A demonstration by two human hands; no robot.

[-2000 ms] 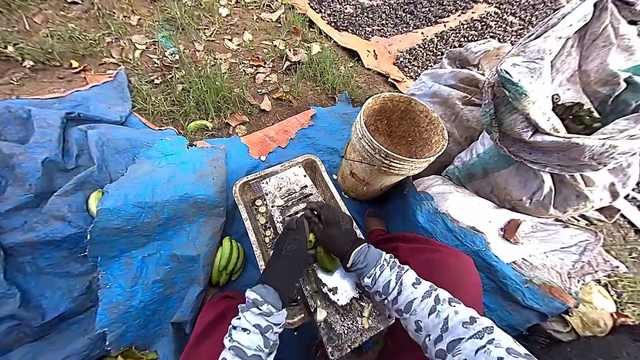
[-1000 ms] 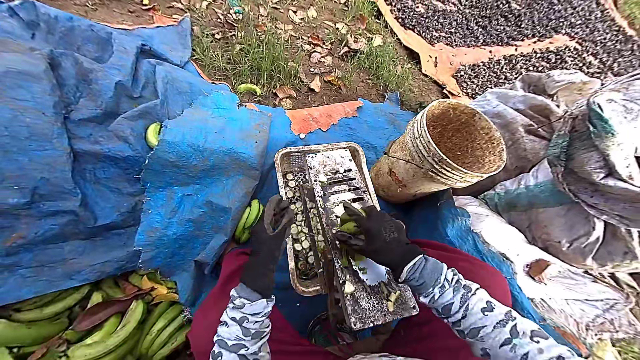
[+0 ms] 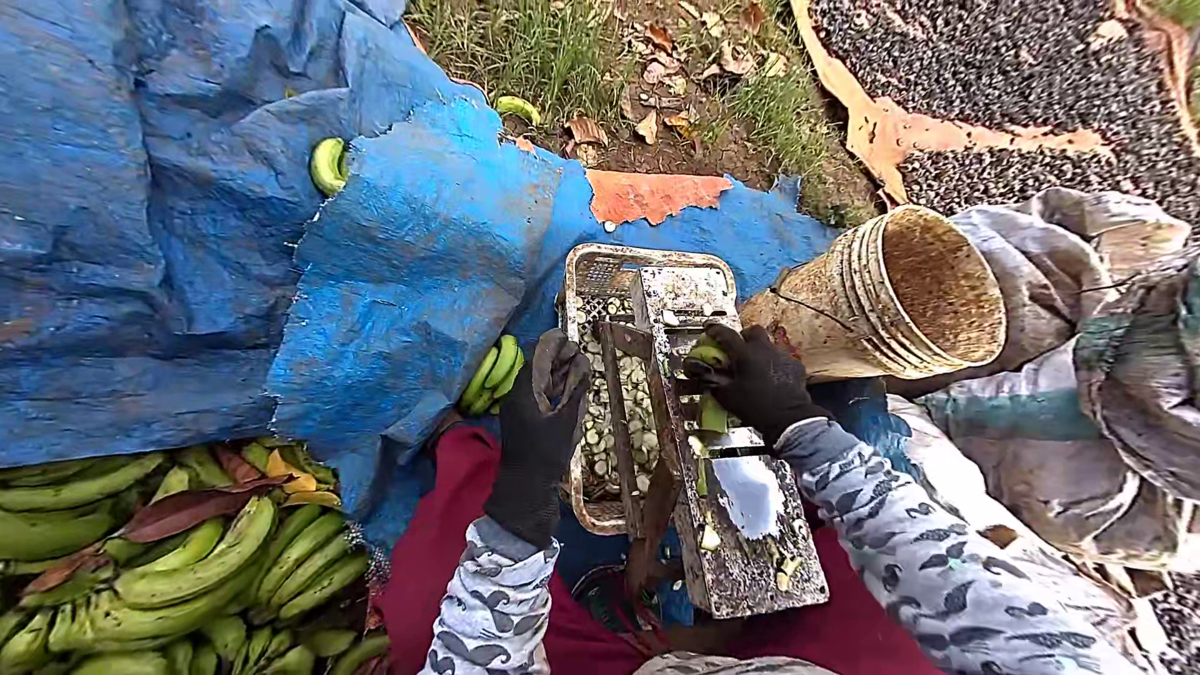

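My right hand, in a black glove, grips green bananas against the slotted face of a slicing board. Beneath and left of the board, a rectangular plastic basket holds many pale banana slices. Gloved too, my left hand is raised at the basket's left side; its fingers are curled, and whether anything lies in them is unclear. Beside that hand, a small bunch of green bananas rests on the blue tarp. Small cut pieces lie on the board's near end.
A dirty plastic bucket leans at the right, beside stuffed woven sacks. Blue tarp spreads over the left. Many green bananas are piled at the lower left. Dark pieces cover an orange sheet at the back right.
My left hand has come away from the right one and the bananas, to the basket's left side. My right hand stays at the board with bananas. The view has shifted left.
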